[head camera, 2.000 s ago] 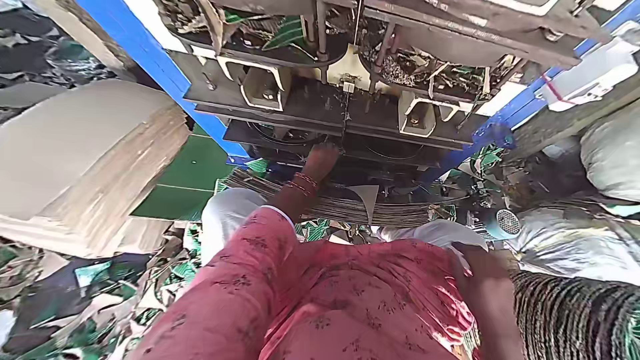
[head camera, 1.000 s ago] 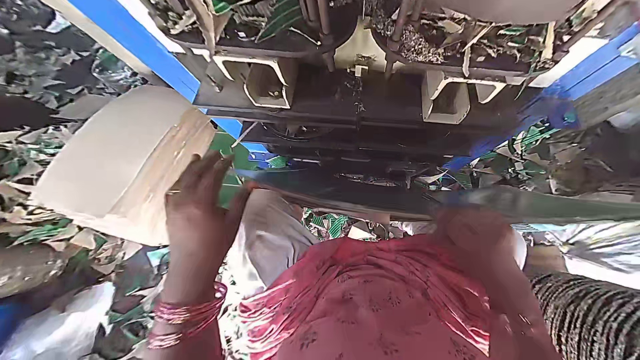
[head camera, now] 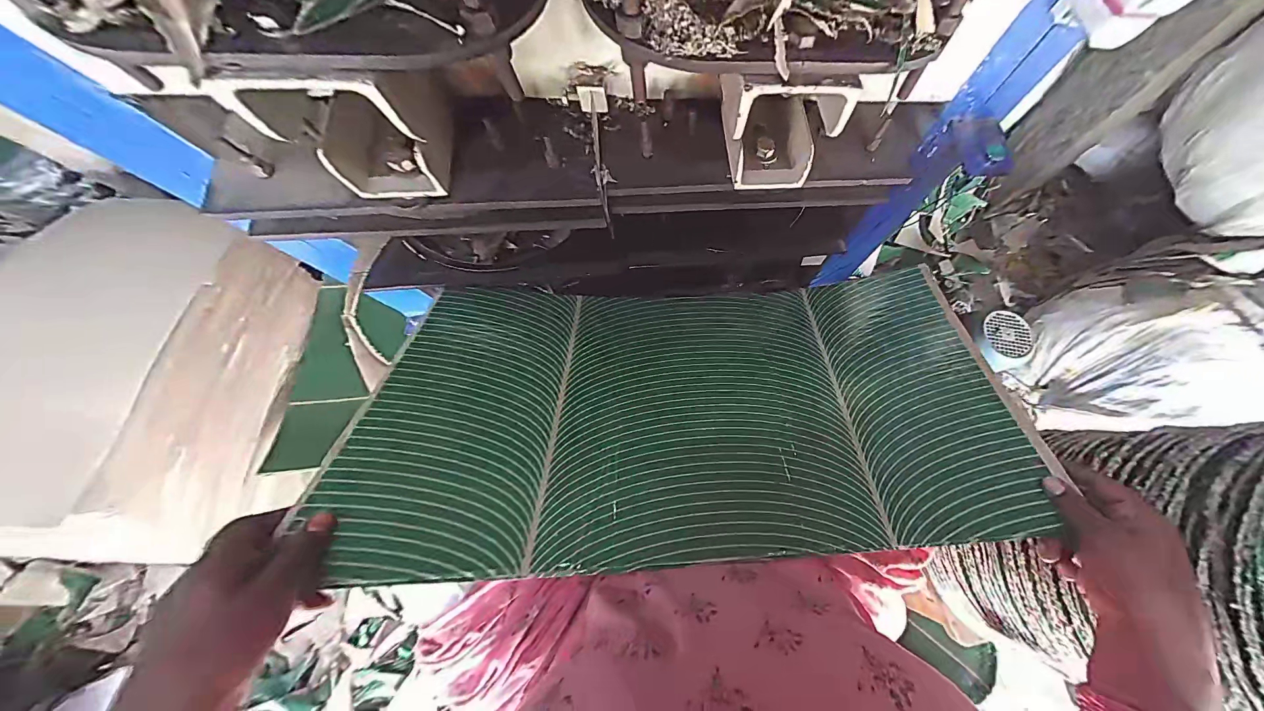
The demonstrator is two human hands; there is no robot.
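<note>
A green sheet printed with a striped leaf pattern (head camera: 691, 425) spans the view between my hands, its far edge at the dark opening of a press machine (head camera: 632, 252). My left hand (head camera: 247, 583) grips its near left corner, thumb on top. On the near right corner my right hand (head camera: 1116, 553) is closed, thumb above and fingers partly hidden beneath. Above the sheet, two pale metal brackets with bolts (head camera: 385, 148) sit on the machine's dark plate.
Blue frame posts (head camera: 938, 188) flank the machine. A stack of large pale sheets (head camera: 109, 346) lies at left, with leaf scraps (head camera: 336, 642) below. At right are stacked round rims (head camera: 1215, 523), a small motor with a vented cover (head camera: 1007, 336) and filled sacks (head camera: 1136, 346).
My left hand was raised with nothing in it one second ago; now it holds the sheet's left corner. The sheet's green striped face has come into full view, spread before the machine.
</note>
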